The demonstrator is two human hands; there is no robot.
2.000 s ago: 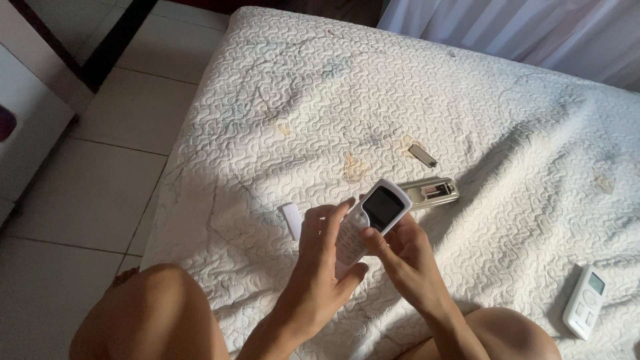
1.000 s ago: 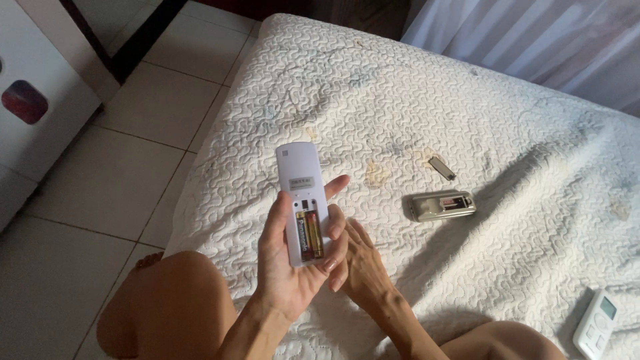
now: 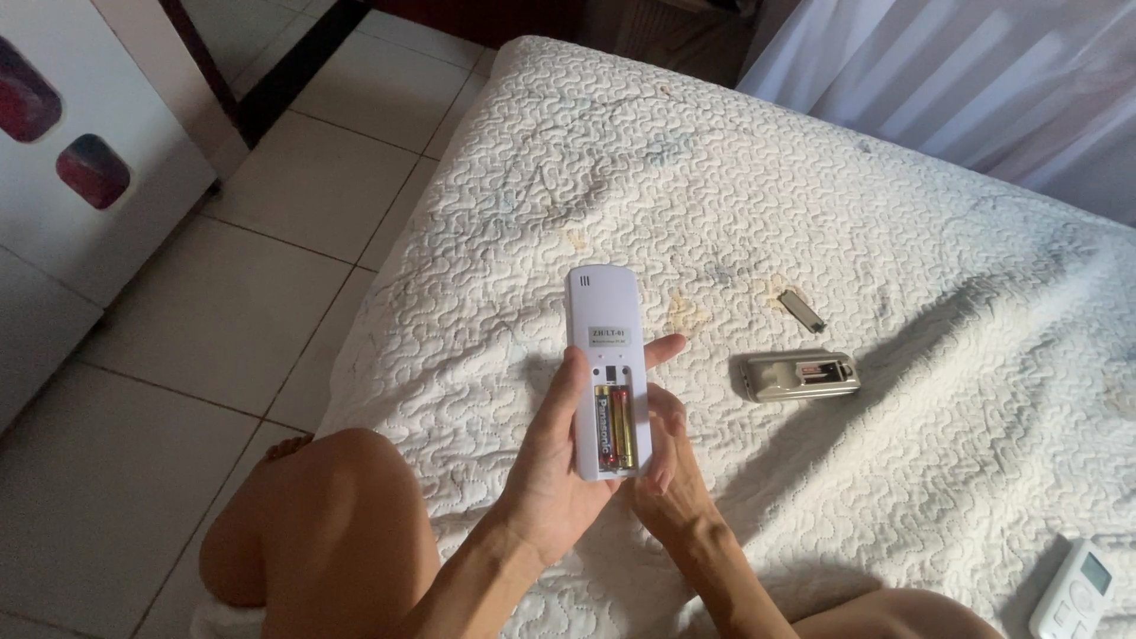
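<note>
My left hand point(image 3: 568, 461) holds a white remote control point(image 3: 603, 311) upright with its back facing up. The battery bay lies uncovered, with two AAA-size batteries point(image 3: 615, 428) side by side in it. Just behind the lower right of that remote is my right hand point(image 3: 670, 484); its fingers are partly hidden, so its hold is unclear. To the right, a gold-grey remote control point(image 3: 781, 376) lies back up on the quilt, its bay uncovered and a battery partly visible inside. Above it rests a small grey battery cover point(image 3: 801, 311).
A white quilted bedspread point(image 3: 568, 177) with folds lies under the things. Another white remote with a small display point(image 3: 1074, 590) sits at the lower right. My bent legs flank my arms. Tiled floor point(image 3: 284, 186) and a white cabinet point(image 3: 89, 231) are at left, a sheer curtain point(image 3: 958, 80) at upper right.
Two seconds ago the white remote showed its display side, with both hands at it; it has since been turned over to show its batteries. The right hand has shifted behind its lower end.
</note>
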